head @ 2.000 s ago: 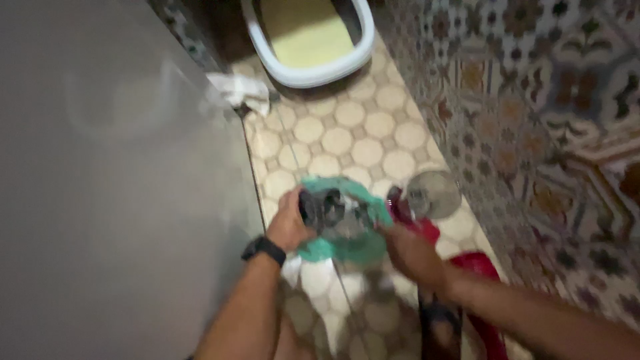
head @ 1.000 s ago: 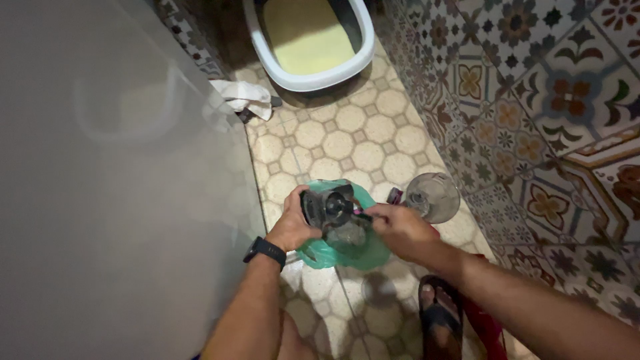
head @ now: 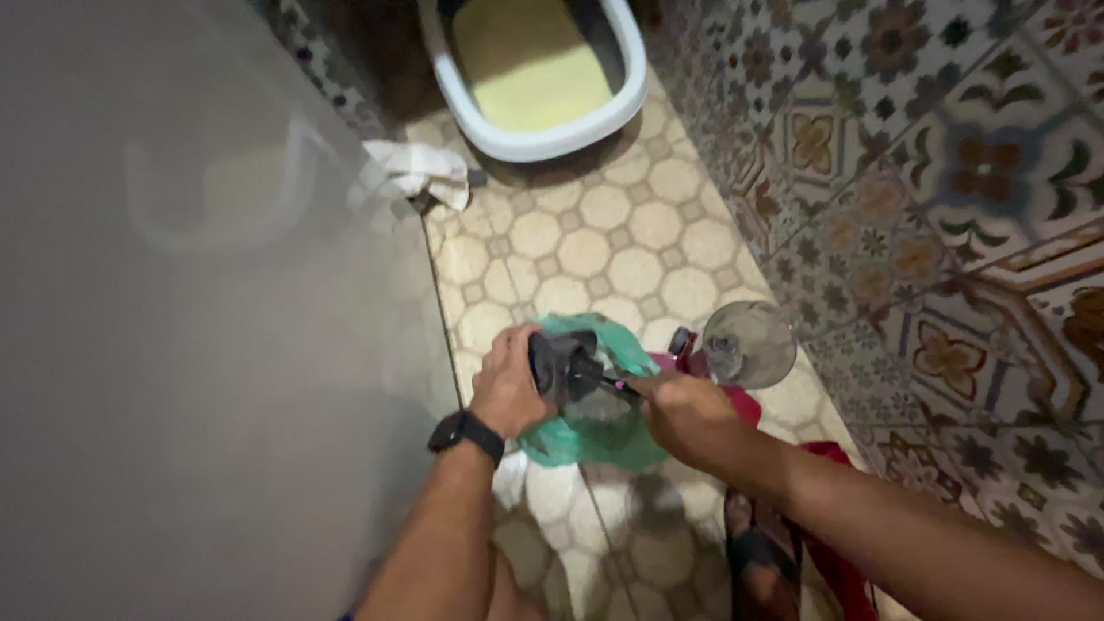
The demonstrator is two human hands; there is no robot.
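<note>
My left hand (head: 511,384), with a dark watch at the wrist, grips the side of a dark, cup-like container (head: 556,362) whose exact kind I cannot tell. Its mouth is turned toward my right hand (head: 690,414), which is closed on a thin dark-handled tool (head: 617,384) with a pink spot. The tool's far end is at the container's mouth and is blurred; whether it is a brush cannot be told. Beneath both hands lies a green plastic bag (head: 578,442), spread around the container on the tiled floor, with greyish matter visible in it.
A white-rimmed tub (head: 552,145) with a pale yellow bottom stands ahead. White crumpled cloth or paper (head: 423,170) lies by the grey panel (head: 259,362) at left. A clear round container (head: 752,345) and red items (head: 743,405) are near the patterned tile wall (head: 983,172) at right.
The dark container has tilted in my left hand since one second ago. My right hand keeps its hold on the thin tool near the container's mouth.
</note>
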